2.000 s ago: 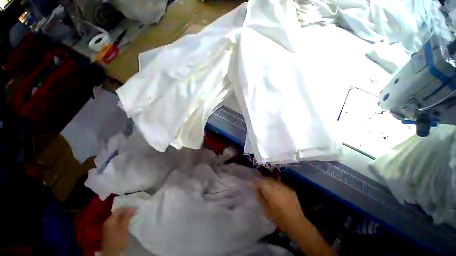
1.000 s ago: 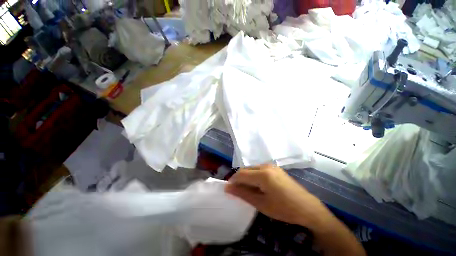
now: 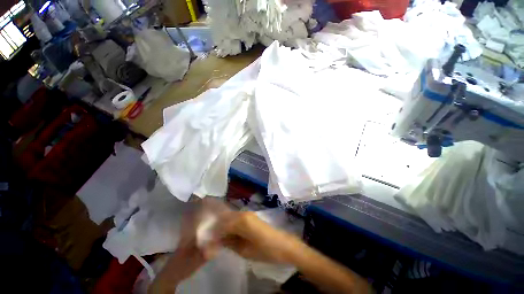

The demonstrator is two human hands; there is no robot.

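My right hand [image 3: 247,232] and my left hand [image 3: 192,247] are together over the lap, both blurred. A small bunched bit of white fabric [image 3: 207,228] shows between them; which fingers hold it is hard to tell. More white fabric pieces [image 3: 215,275] lie below and behind the hands on the lap. A layered stack of white panels [image 3: 299,143] hangs over the table edge in front, its frayed lower end near the right hand.
The sewing machine head [image 3: 442,109] stands at right, with pleated white pieces [image 3: 459,195] beneath its arm. A white heap [image 3: 373,43] lies behind. A tape roll [image 3: 122,100] and red-handled tool [image 3: 135,110] sit at left. The grey-blue table edge [image 3: 379,218] runs below.
The wide white piece stretched between my hands a second ago is no longer spread. My hands have come together, the left moving right and the right moving left.
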